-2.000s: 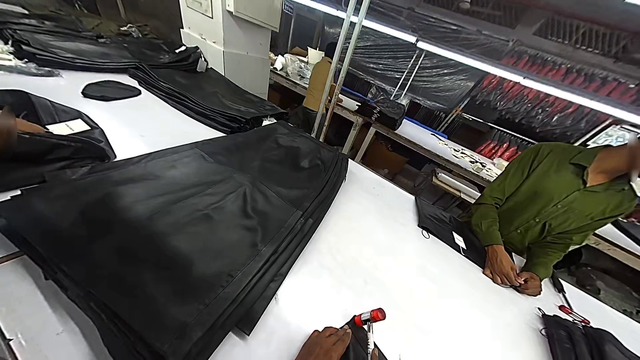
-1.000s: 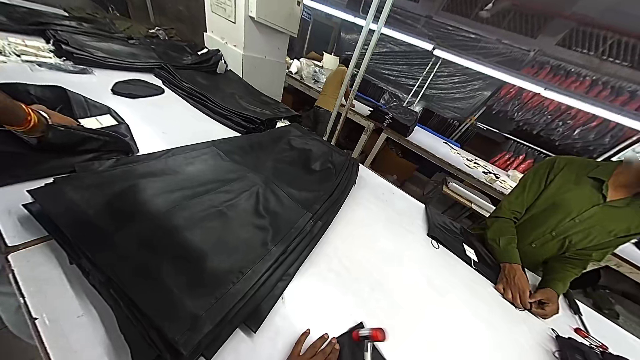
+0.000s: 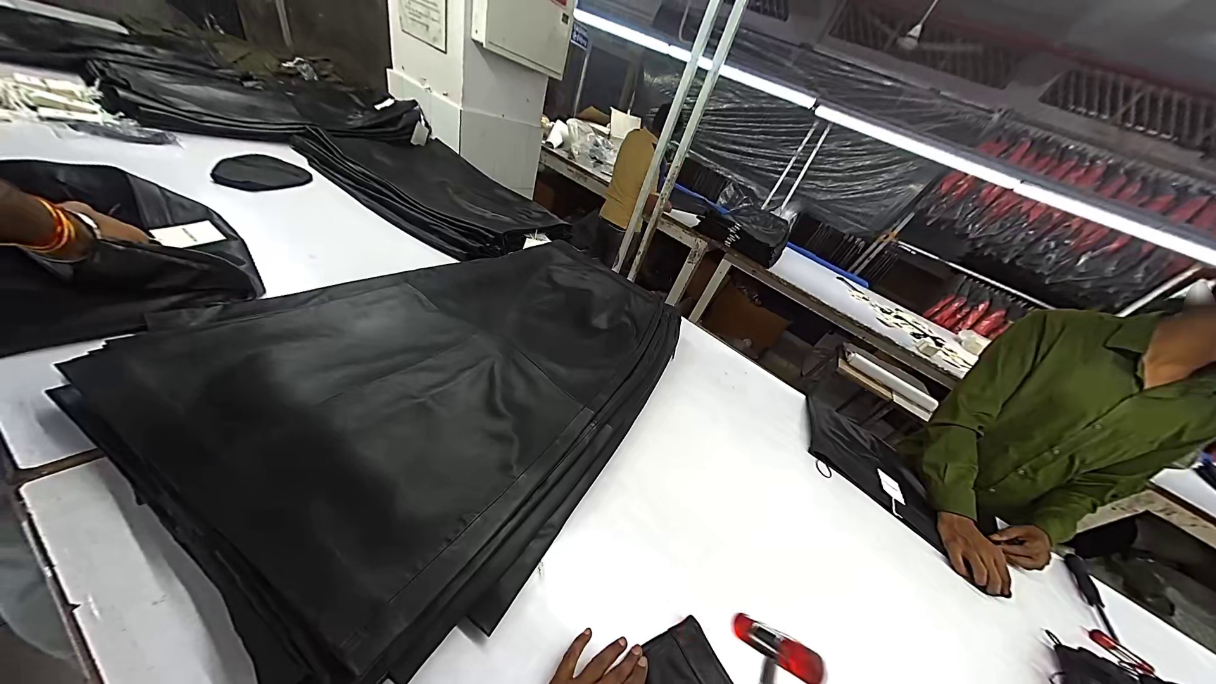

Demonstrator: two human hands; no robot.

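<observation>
My left hand (image 3: 600, 662) lies at the bottom edge with its fingers spread, their tips on the edge of a black leather-like piece (image 3: 686, 655). To the right of that piece is a mallet with a red head (image 3: 779, 649); it looks slightly blurred, and its handle runs down out of the frame. My right hand is out of sight below the edge, so its hold on the handle cannot be seen. A large stack of black leather-like garments (image 3: 380, 427) lies to the left on the white table (image 3: 722, 494).
Across the table a person in a green shirt (image 3: 1064, 408) handles a black garment with a white tag (image 3: 891, 486). Red-handled scissors (image 3: 1121, 651) lie near them. At left, another person's hand (image 3: 104, 226) touches a black garment. More stacks (image 3: 427, 190) and metal poles (image 3: 679, 142) stand beyond.
The mallet's head has tilted, and it stands farther from my left hand than two seconds ago. The person at left has come farther into view. The view has shifted slightly.
</observation>
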